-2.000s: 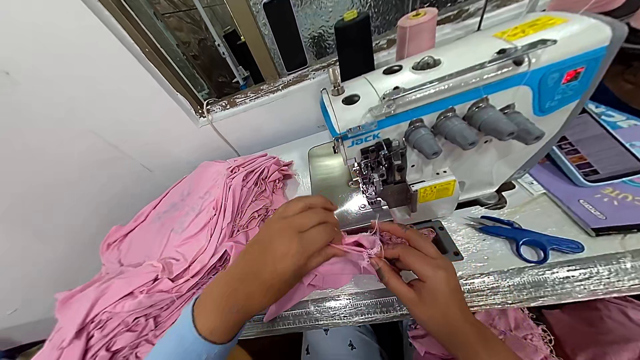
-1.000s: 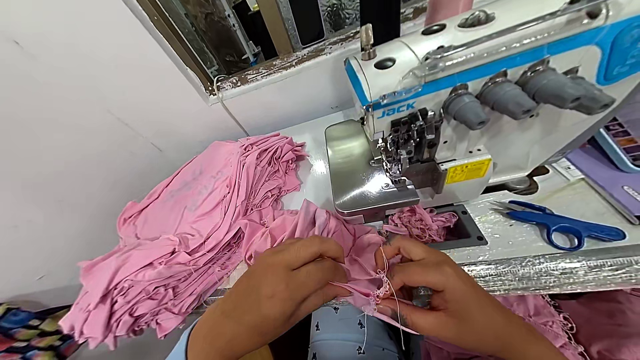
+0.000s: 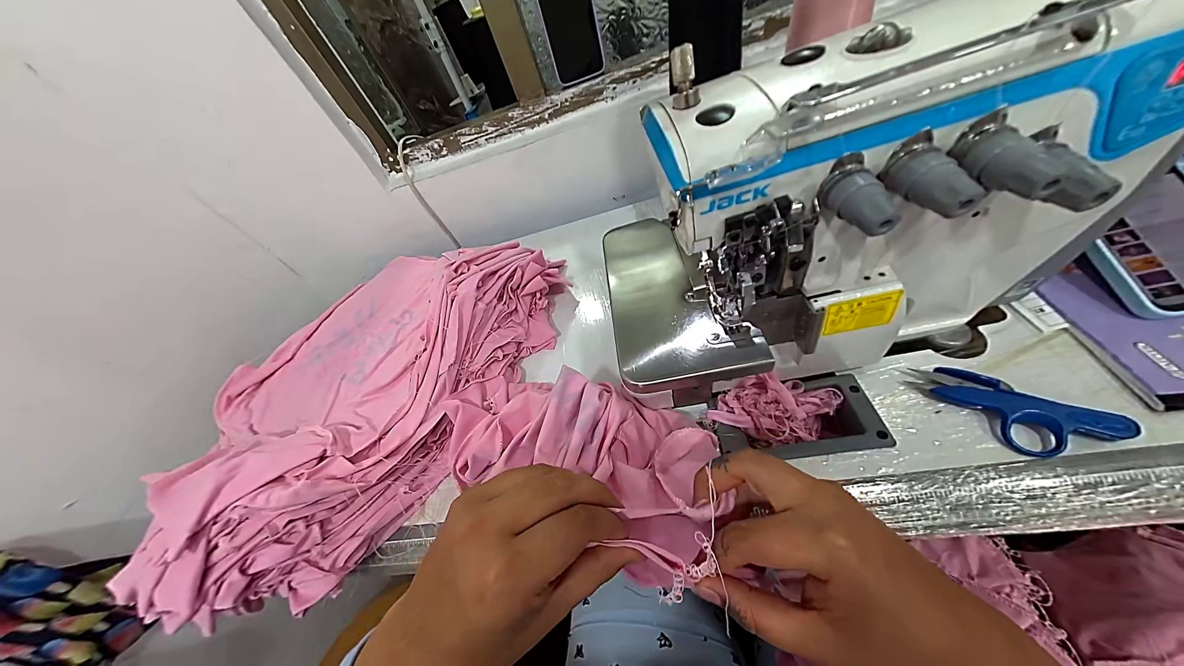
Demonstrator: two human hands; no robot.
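My left hand pinches the edge of a pink fabric piece at the table's front edge. My right hand grips the same edge a little to the right, where loose thread chains hang by the fingertips. The piece's upper part lies gathered on the table, left of the overlock machine's metal plate. A large stack of pink fabric pieces, some with faint blue marks, lies to the left. Both palms and part of the held edge are hidden.
A Jack overlock sewing machine stands behind my hands. Pink trimmings fill a recess in the table. Blue-handled thread snips lie right of it, near a purple book. More pink fabric hangs below the table edge at right.
Both hands have come away from the machine toward my lap, still holding the fabric. The pink trimmings in the recess now show more fully. The view has shifted closer.
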